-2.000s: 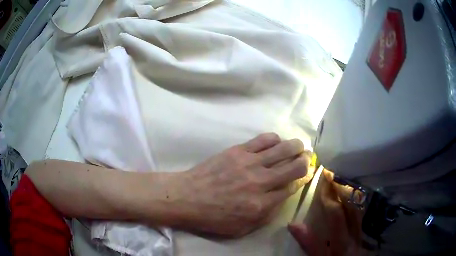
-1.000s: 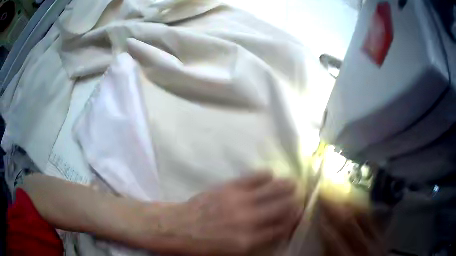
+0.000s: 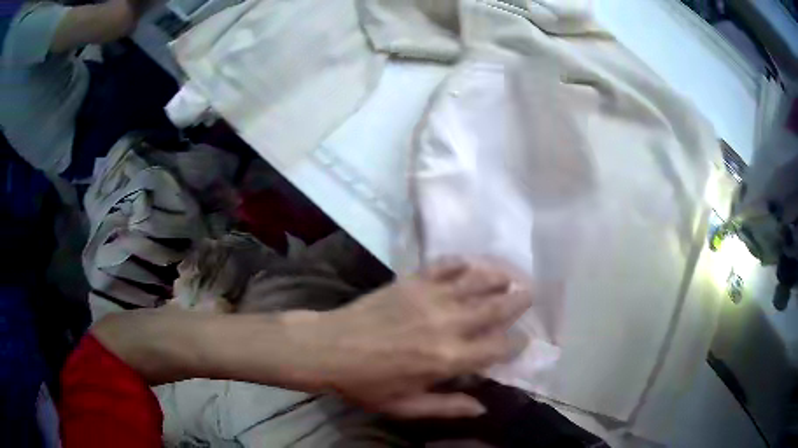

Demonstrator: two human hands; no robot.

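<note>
My left hand (image 3: pixel 429 337) reaches in from the lower left in a red sleeve. It lies on the whiter, thinner cloth (image 3: pixel 477 184) near the table's front edge, fingers bent and a little blurred; whether it grips the cloth cannot be told. The cream garment panel (image 3: pixel 630 289) lies flat to its right, with a long straight edge running towards the sewing machine's needle area (image 3: pixel 726 245), lit by the bright lamp. My right hand is not in view.
Another cream panel (image 3: pixel 289 74) lies at the left of the white table (image 3: pixel 354 179). Bundled beige-grey pieces (image 3: pixel 144 227) sit below the table at left. A person (image 3: pixel 52 96) is at the upper left.
The view has swung left, so machine and cloth appear further right. My left hand has moved from the panel by the needle to the whiter cloth. My right hand has left the picture.
</note>
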